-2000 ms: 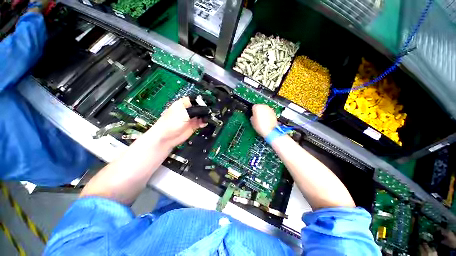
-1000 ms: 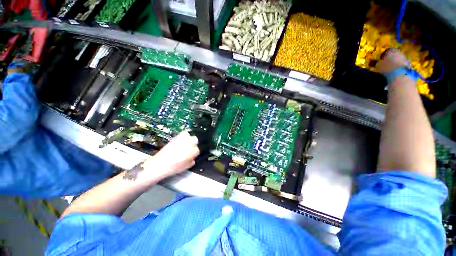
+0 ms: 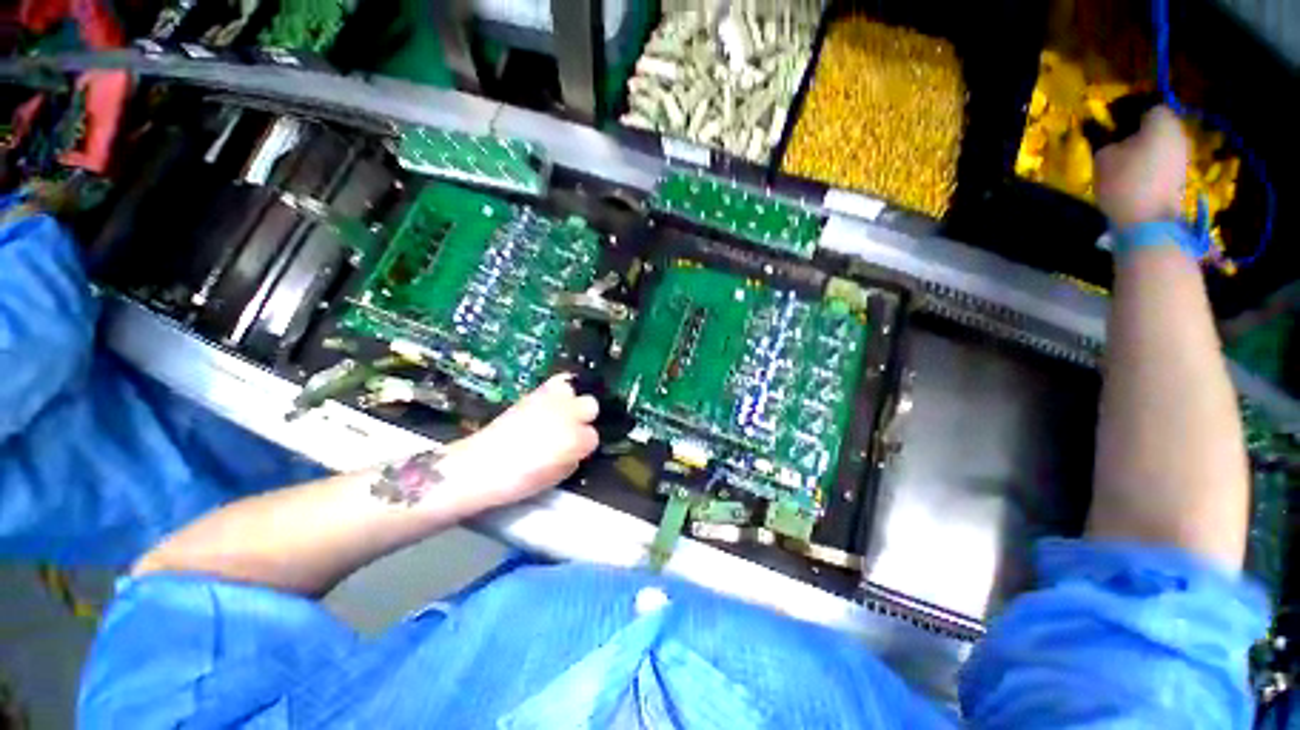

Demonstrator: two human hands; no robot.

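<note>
Two green circuit boards lie in black pallets on the conveyor, a left board (image 3: 478, 285) and a right board (image 3: 741, 371). My left hand (image 3: 549, 435) rests between them at the near side, with dark covers at the fingertips; whether it holds anything cannot be told. My right hand (image 3: 1143, 168), with a light blue wrist band, is in the bin of larger yellow parts (image 3: 1062, 107). Its fingertips are dark and partly hidden among the parts, so what it grips cannot be told.
Bins of off-white parts (image 3: 720, 79) and small yellow parts (image 3: 877, 114) stand beyond the far rail (image 3: 599, 157). Narrow green strips edge the pallets. A grey metal plate (image 3: 941, 485) lies right of the pallets. A neighbour's blue sleeve (image 3: 71, 385) is at the left.
My right hand has gone from the right board's far edge to the larger yellow parts bin. My left hand has moved from the left board's right side down to the near side between the pallets.
</note>
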